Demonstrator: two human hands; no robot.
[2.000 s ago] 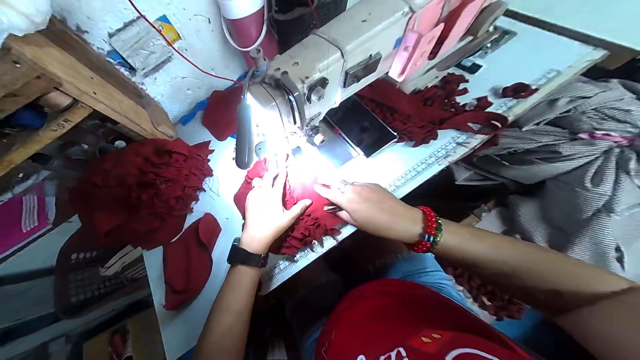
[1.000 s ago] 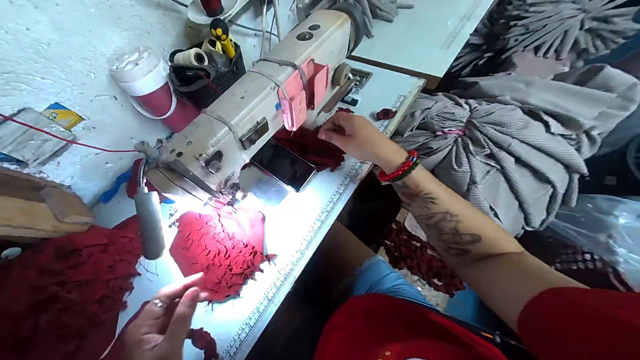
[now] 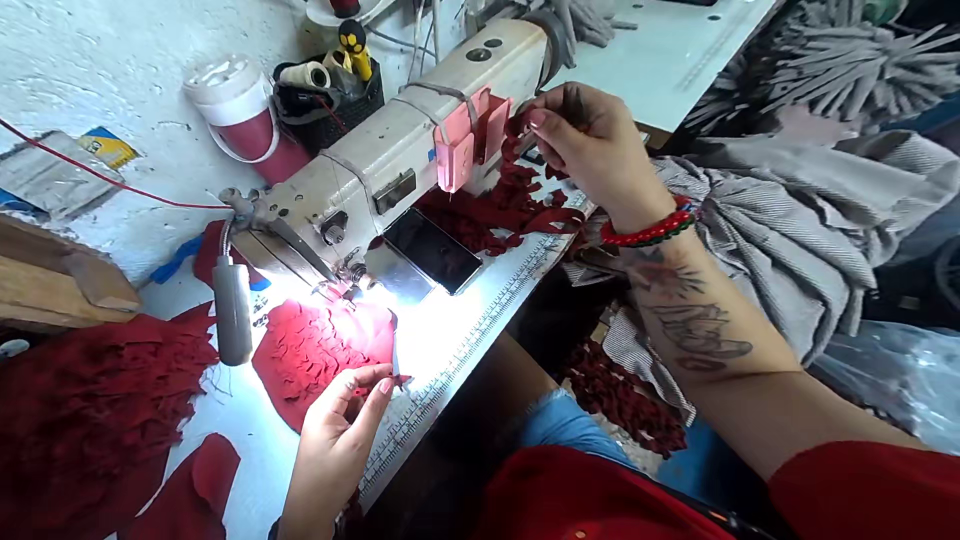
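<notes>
A white sewing machine (image 3: 375, 142) crosses the table, its lamp (image 3: 233, 311) lighting the needle area. Under the presser foot lies a red fabric piece (image 3: 322, 349) covered with small ruffles. My left hand (image 3: 345, 427) is at its lower right edge, thumb and finger pinching a small end of red fabric (image 3: 402, 381). Raised beside the pink holder (image 3: 456, 154) on the machine, my right hand (image 3: 589, 142) grips a red ruffled strip (image 3: 513, 146). That strip hangs toward a heap of red strips (image 3: 480, 217) behind the phone (image 3: 433, 251).
Red ruffled fabric (image 3: 97, 405) and a smooth red piece (image 3: 196, 487) lie at the left. A measuring tape (image 3: 457, 326) runs along the table's front edge. Gray cloth bundles (image 3: 780, 225) stand at the right. A pink and white jug (image 3: 244, 120) is by the wall.
My right hand has gone from the fabric at the needle to the strips, then up with a strip. My left hand has left the needle area and now pinches a fabric end. The view has shifted.
</notes>
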